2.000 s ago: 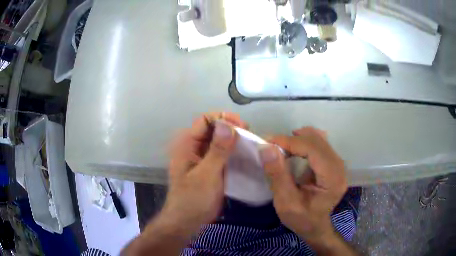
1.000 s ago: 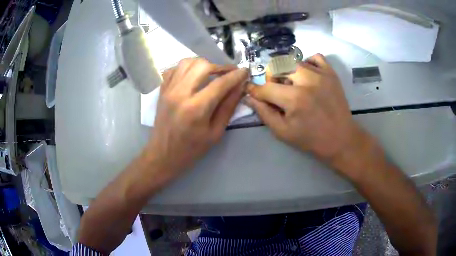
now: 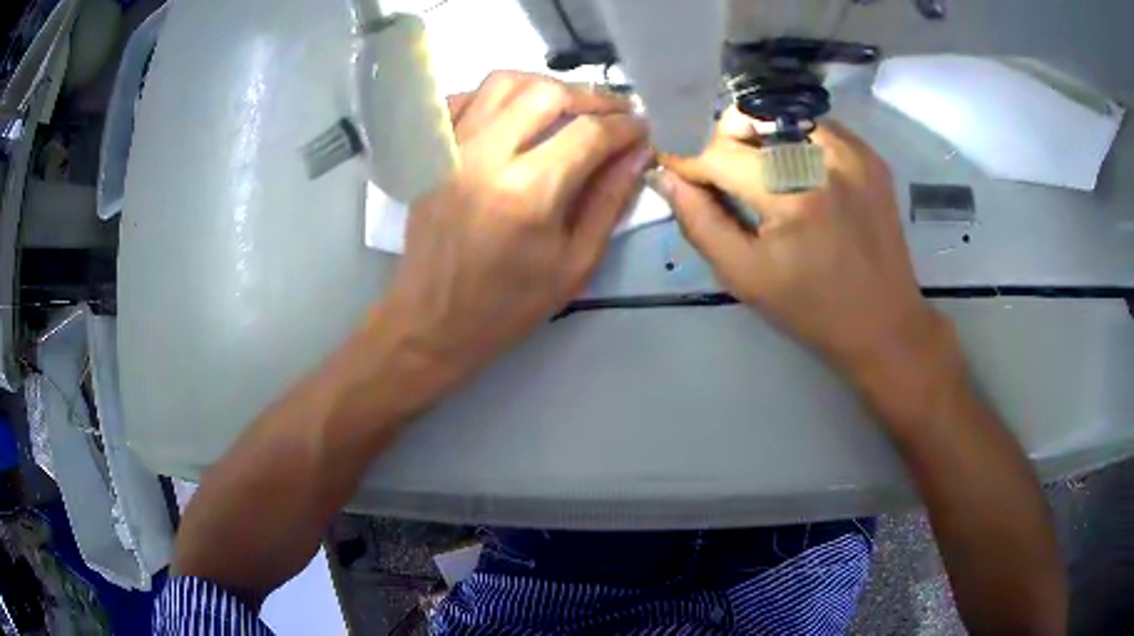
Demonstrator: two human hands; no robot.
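A white fabric piece [image 3: 647,211] lies on the machine bed, mostly covered by my hands. My left hand [image 3: 529,186] lies over it left of the machine head [image 3: 672,75], with thumb and fingertips pinching its edge. My right hand [image 3: 796,224] pinches the same edge from the right, its fingertips almost touching the left ones. The ribbed cream knob [image 3: 793,167] and black discs [image 3: 781,97] hang over my right hand. The needle and presser foot are hidden behind the machine head and fingers.
The glowing lamp [image 3: 401,112] stands left of my left hand. White pieces [image 3: 1001,118] lie at the right. A small grey rectangle [image 3: 941,203] is on the bed [image 3: 871,255]. Pale trays [image 3: 93,460] are left of the table. Striped clothing [image 3: 659,603] shows below its edge.
Both hands have moved from above the lap to the machine bed with the fabric. Since one second ago, the view has shifted, the machine head covers the needle area and the fingertips remain together.
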